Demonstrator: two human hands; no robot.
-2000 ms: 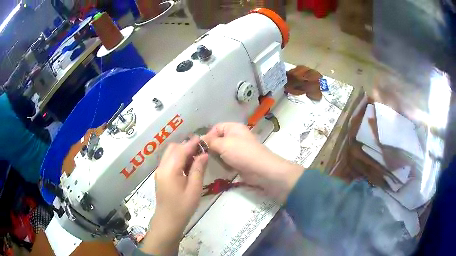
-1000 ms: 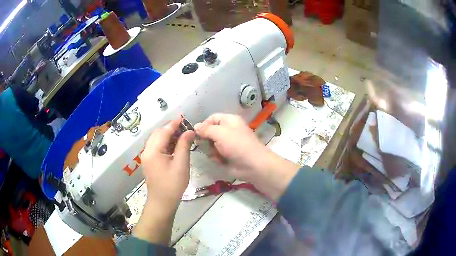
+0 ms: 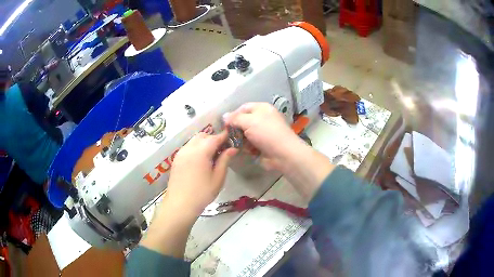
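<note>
My left hand [image 3: 197, 170] and my right hand [image 3: 271, 135] meet in front of the white sewing machine arm [image 3: 200, 97]. Between their fingertips is a small shiny metal part [image 3: 235, 137], which looks like the bobbin case; the fingers partly cover it. Whether a bobbin sits in it cannot be told. Snips [image 3: 216, 208] with silver blades and red wrapped handles lie on the machine bed below my hands, a red strip trailing right.
A blue bin [image 3: 116, 111] with brown pieces stands behind the machine. Brown scraps [image 3: 341, 103] lie at the table's far end. White-backed pieces [image 3: 433, 162] are low at right. A brown thread cone [image 3: 138, 30] stands behind. A person's teal sleeve [image 3: 32, 135] shows at left.
Both hands stay together at the small metal part, which has turned between the fingers. The view has shifted, so the machine sits lower and further right. The snips show more fully.
</note>
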